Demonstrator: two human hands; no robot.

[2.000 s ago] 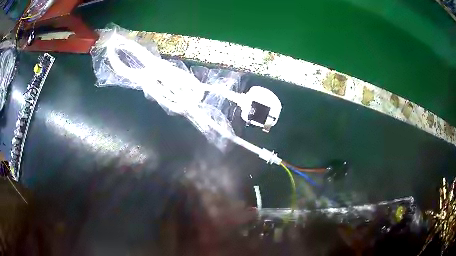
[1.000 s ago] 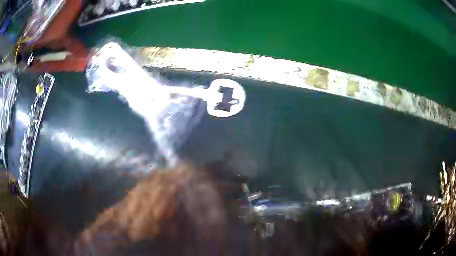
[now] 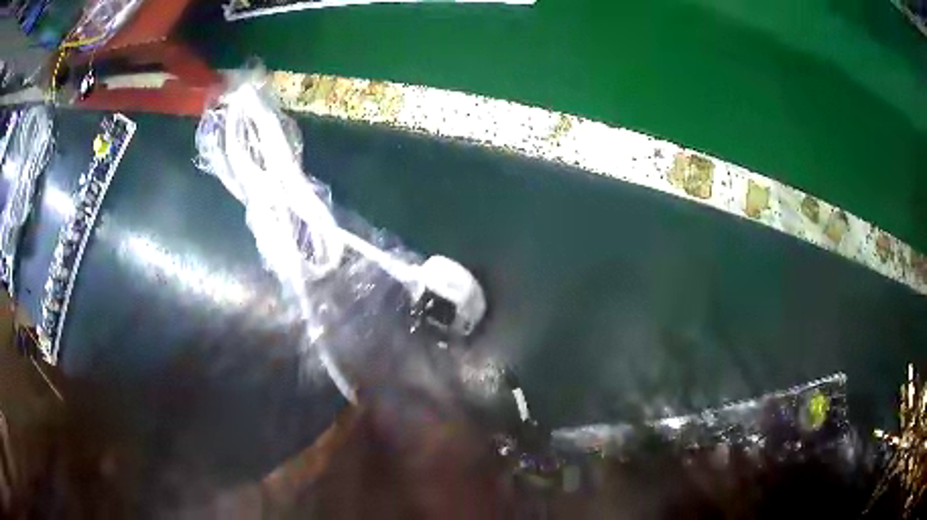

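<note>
A white power cord (image 3: 269, 193) in crinkled clear wrap lies on the dark bench, left of the middle. Its white moulded plug (image 3: 455, 295), with a dark face, lies to the right. The cord's free end runs down into my left hand (image 3: 315, 457), a brown blur at the bottom edge that seems closed on it; the wire tails are hidden. An open power strip housing (image 3: 701, 416) with a yellow spot lies along the bottom right. A dark blur over its lower side may be my right hand (image 3: 620, 488); its fingers cannot be made out.
Another housing (image 3: 76, 244) and a coiled cord (image 3: 25, 173) lie at the left. A red-orange stand (image 3: 152, 81) is at the upper left. A worn white rail (image 3: 569, 137) borders the green belt (image 3: 630, 71), which carries a white-edged strip (image 3: 386, 6). Gold-coloured strips (image 3: 908, 437) are at the right edge.
The cord's free end, with coloured wires showing earlier, has moved left and down to my left hand. The plug has shifted down and turned. The white-edged strip on the belt appeared and moved right.
</note>
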